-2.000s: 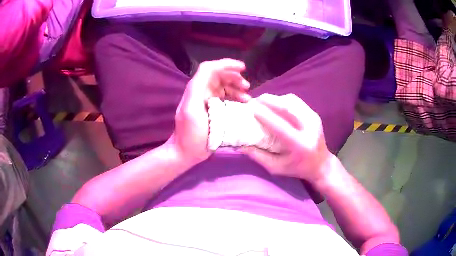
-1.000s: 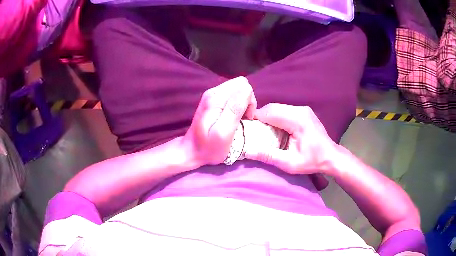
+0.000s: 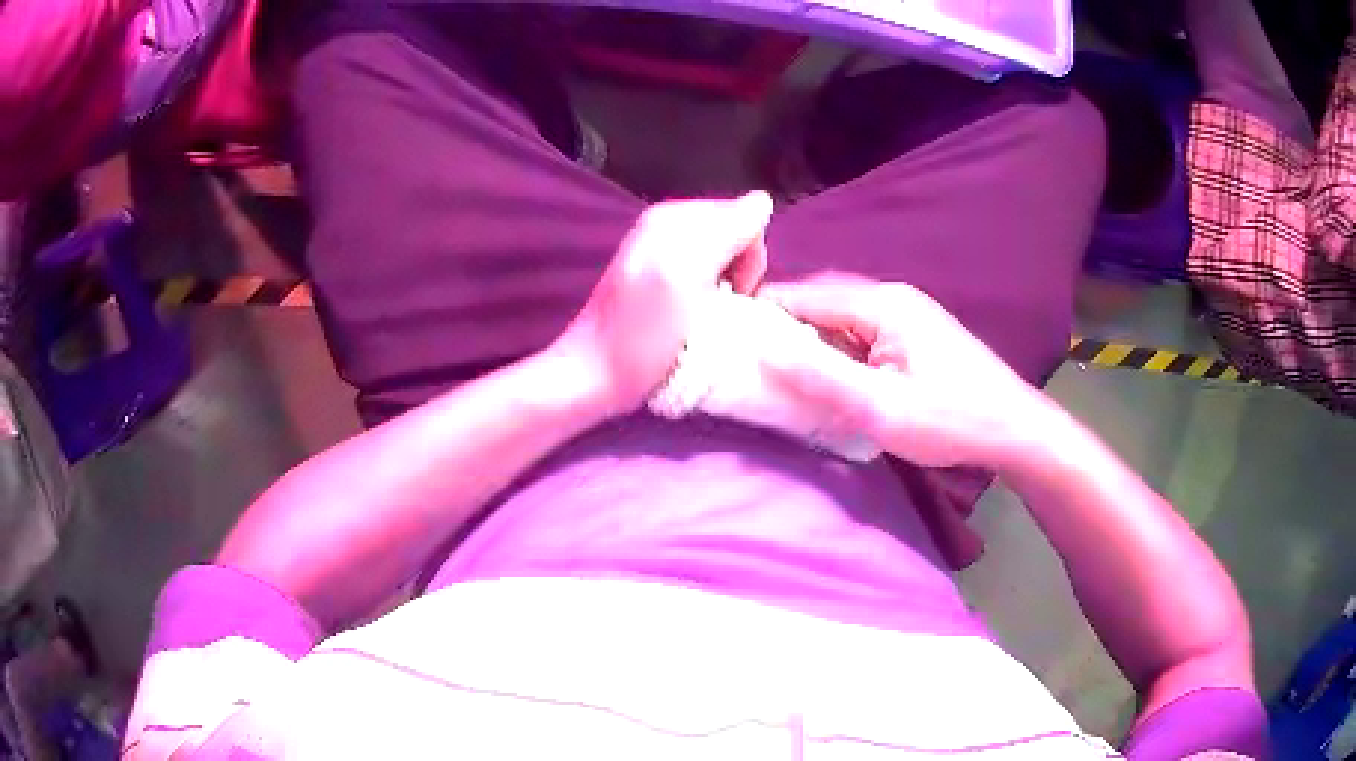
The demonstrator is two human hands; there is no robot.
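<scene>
A whitish roll (image 3: 748, 361) with a bumpy, wrinkled edge lies across between my hands, above my lap. My left hand (image 3: 654, 305) is curled around its left end, with the thumb side up and the fingertips close together. My right hand (image 3: 907, 364) grips its right end, partly covering it. Glare washes out the roll and the fingers, so the border between them is hard to see. The open ends of the roll are hidden.
The rim of a purple-looking bin (image 3: 952, 52) crosses the top edge at my knees. A blue stool (image 3: 112, 342) stands at the left. A person's plaid clothing (image 3: 1264, 223) is at the right. Yellow-black tape (image 3: 1160, 360) crosses the grey floor.
My hands first held the roll openly, then my left hand closed over its left end. Since then both hands have risen slightly, and more of the roll's lower side shows between them.
</scene>
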